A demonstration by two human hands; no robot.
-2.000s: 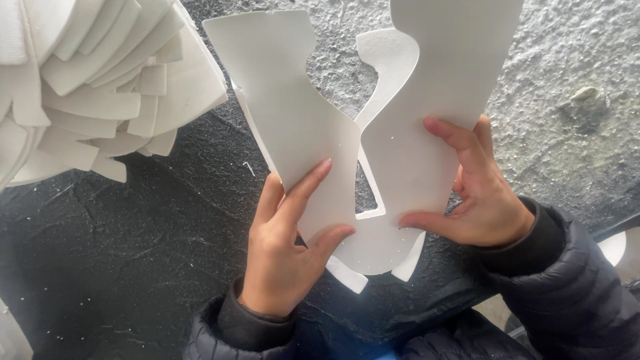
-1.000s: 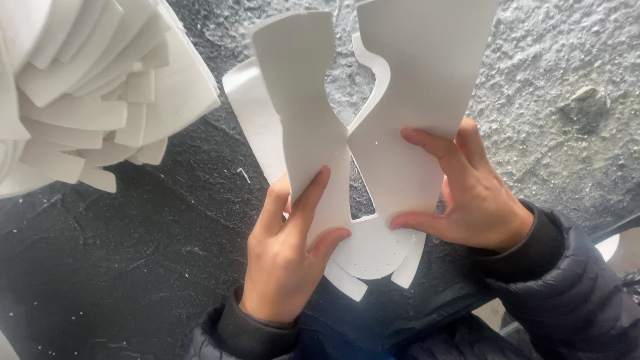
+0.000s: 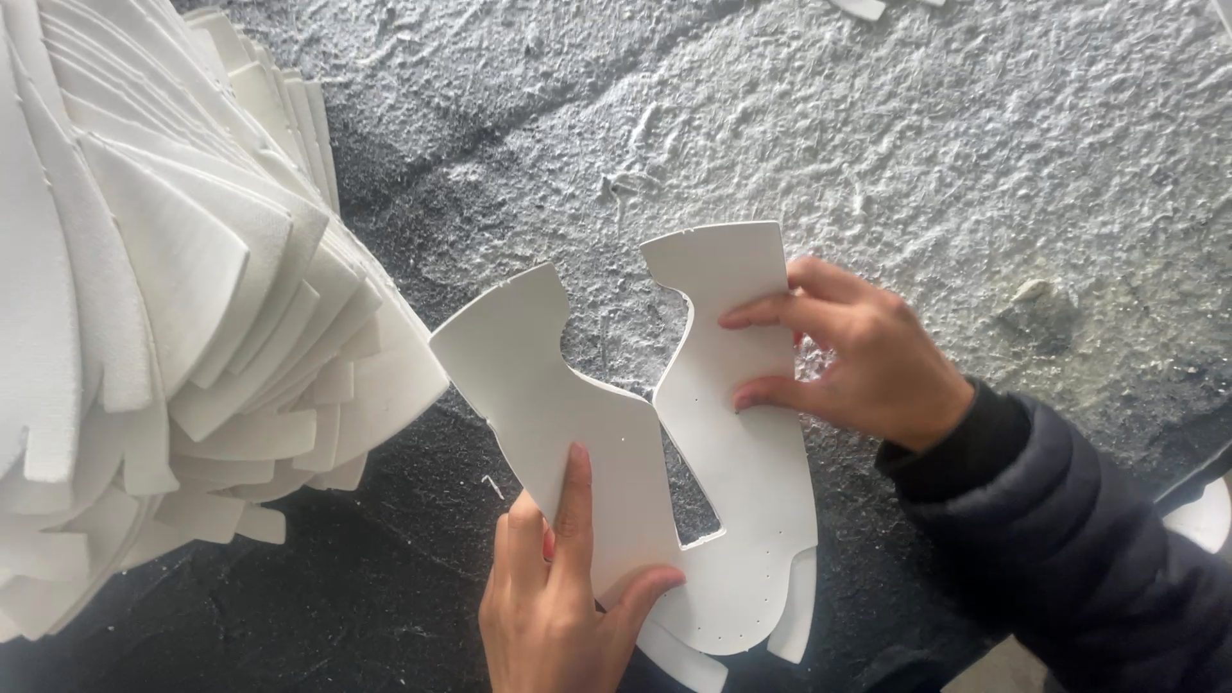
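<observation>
A flat white sheet piece [image 3: 741,462] with two curved arms, a narrow notch between them and tiny holes along its rounded lower end lies between my hands. My left hand [image 3: 577,587] grips its left arm low down, forefinger and thumb on top and other fingers beneath. On the right arm's outer edge, my right hand [image 3: 847,356] pinches the sheet, with thumb and fingertips on the upper face. White strips [image 3: 794,606] of another cut piece show from under the rounded end; most of that piece is hidden.
A tall, fanned pile of similar white pieces [image 3: 221,289] fills the left side. Beneath everything is a rough dark work surface [image 3: 924,144] with a pale, powdery covering. Parts of white pieces [image 3: 861,8] show at the top edge, and another white piece [image 3: 1203,515] at the right edge.
My right hand has moved up along the right arm of the white piece. The two arms' upper ends are now fully in view. The view has shifted.
</observation>
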